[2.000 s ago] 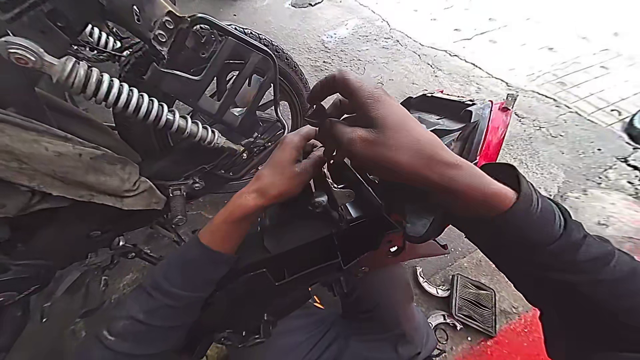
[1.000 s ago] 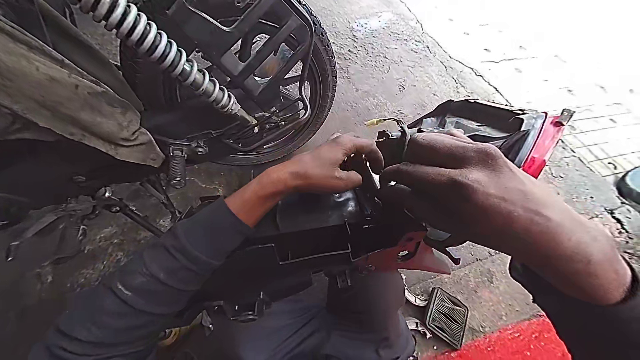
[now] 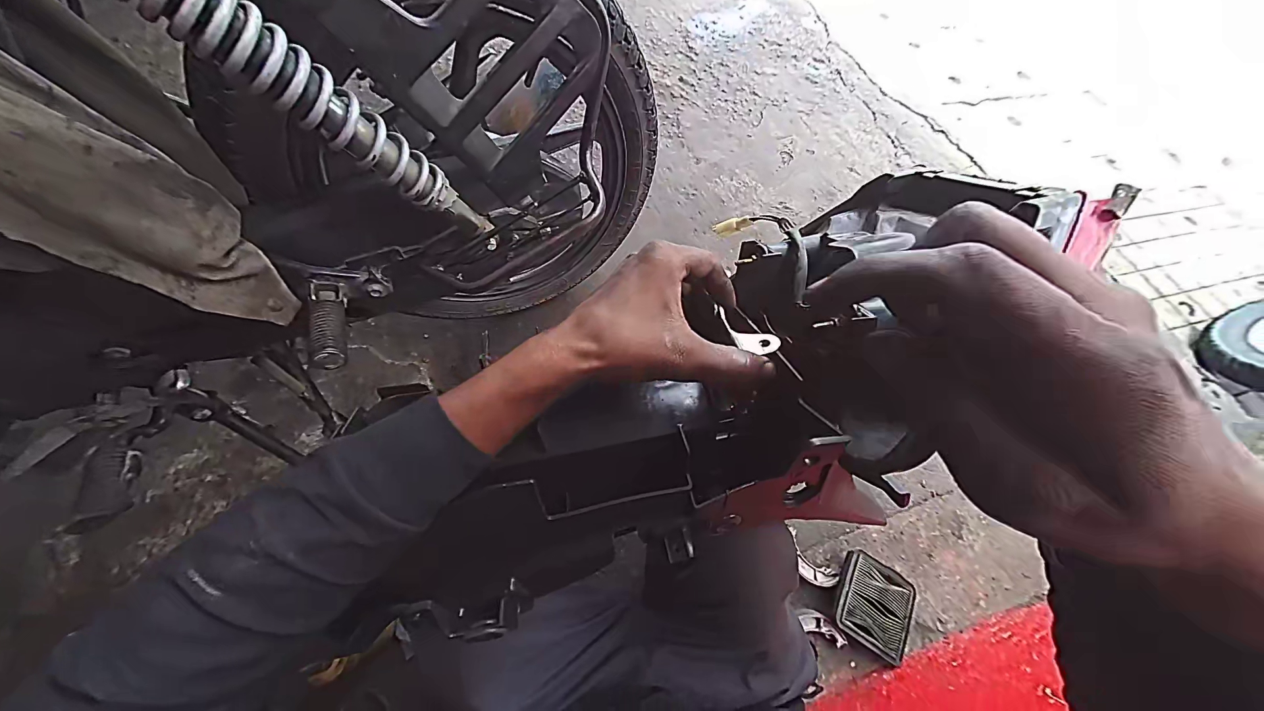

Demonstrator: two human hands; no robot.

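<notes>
My left hand (image 3: 657, 321) pinches a small metal tab with a hole (image 3: 756, 343) between thumb and fingers, over a black plastic motorcycle tail housing (image 3: 612, 474). My right hand (image 3: 1027, 385) reaches over the housing's right end, its fingertips beside a dark cable; whether they grip anything is hidden. A pale yellow wire connector (image 3: 733, 226) sticks up between the hands on its wire. Beyond my right hand lies the tail light end (image 3: 1062, 219) with a red edge. A red bracket (image 3: 805, 489) with holes is at the housing's near side, above my knees.
At the upper left stands a motorcycle with its rear wheel (image 3: 642, 148), coil-spring shock absorber (image 3: 306, 99) and footpeg (image 3: 327, 326). A cloth (image 3: 118, 188) drapes over it. An air filter element (image 3: 876, 605) and brake shoes (image 3: 818, 628) lie on the ground near a red-painted patch (image 3: 958, 671). A small wheel (image 3: 1234, 341) is at far right.
The view has shifted. My right hand has moved from close beside my left hand toward the right end of the housing. The metal tab now shows at my left fingertips.
</notes>
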